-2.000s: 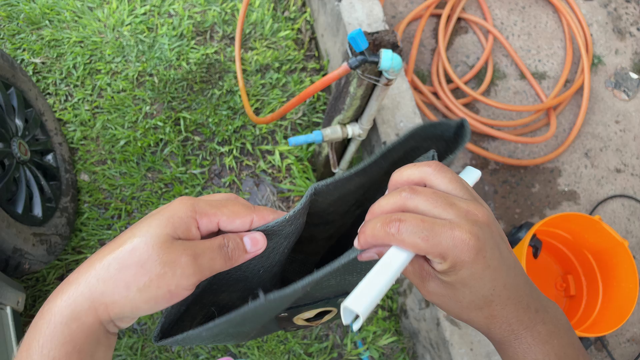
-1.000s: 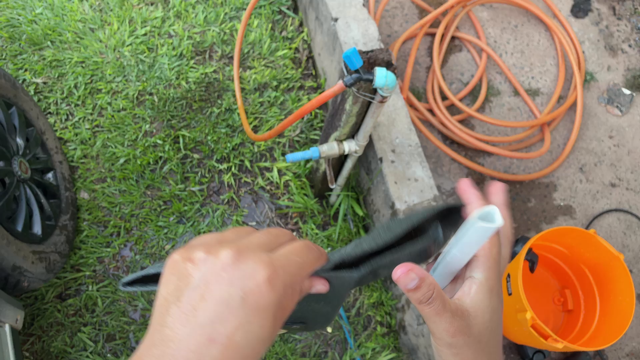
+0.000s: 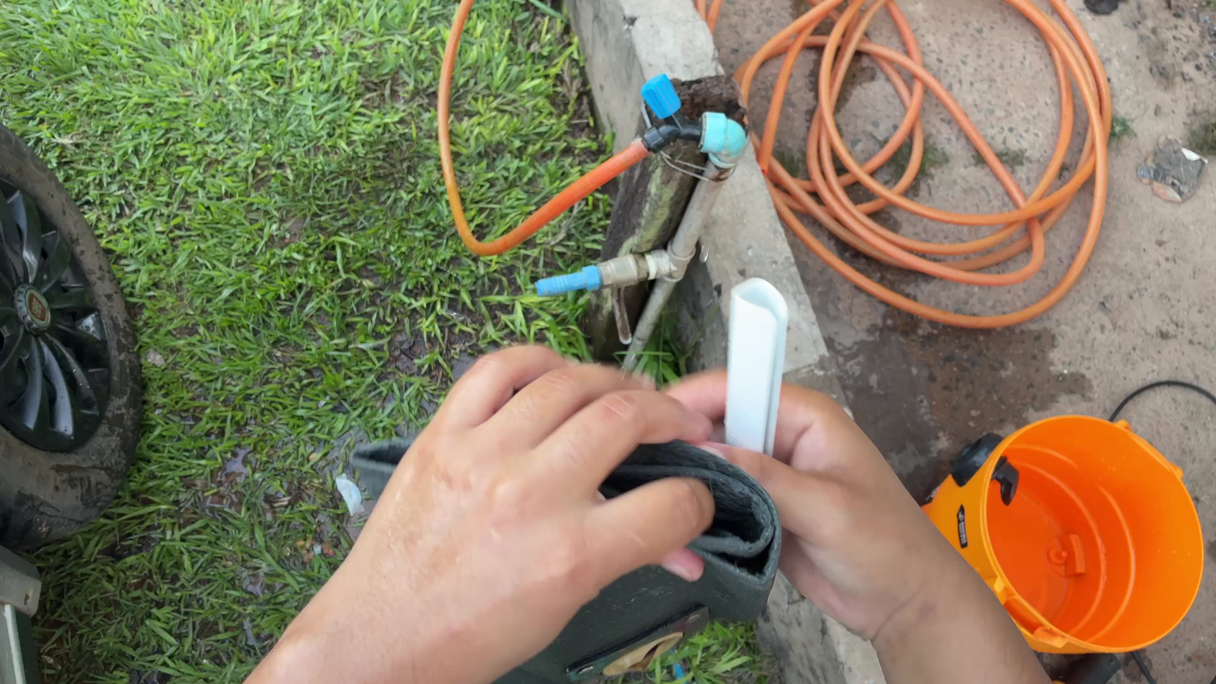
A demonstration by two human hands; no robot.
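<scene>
A dark grey-green fabric bag (image 3: 731,579), with a ring-shaped fitting low on its side, is folded over on itself at its right end. My left hand (image 3: 560,503) lies across its upper edge and grips the fold between thumb and fingers. Behind the fold, my right hand (image 3: 807,484) holds a white plastic channel strip (image 3: 756,366) upright between its fingers, and it also touches the bag's right end. The fingertips of both hands meet near the strip's lower end, which is partly hidden.
A standpipe tap (image 3: 679,237) with an orange hose (image 3: 560,204) stands by a concrete kerb (image 3: 760,275). The coiled hose (image 3: 950,228) lies on the ground beyond. An orange tub (image 3: 1092,532) is at right, a car wheel (image 3: 47,332) at left, with grass (image 3: 266,228) between wheel and kerb.
The bag, held spread open two seconds ago, is now folded over at its right end. The white strip has turned from slanting to nearly upright. My left hand has moved right, close to my right hand.
</scene>
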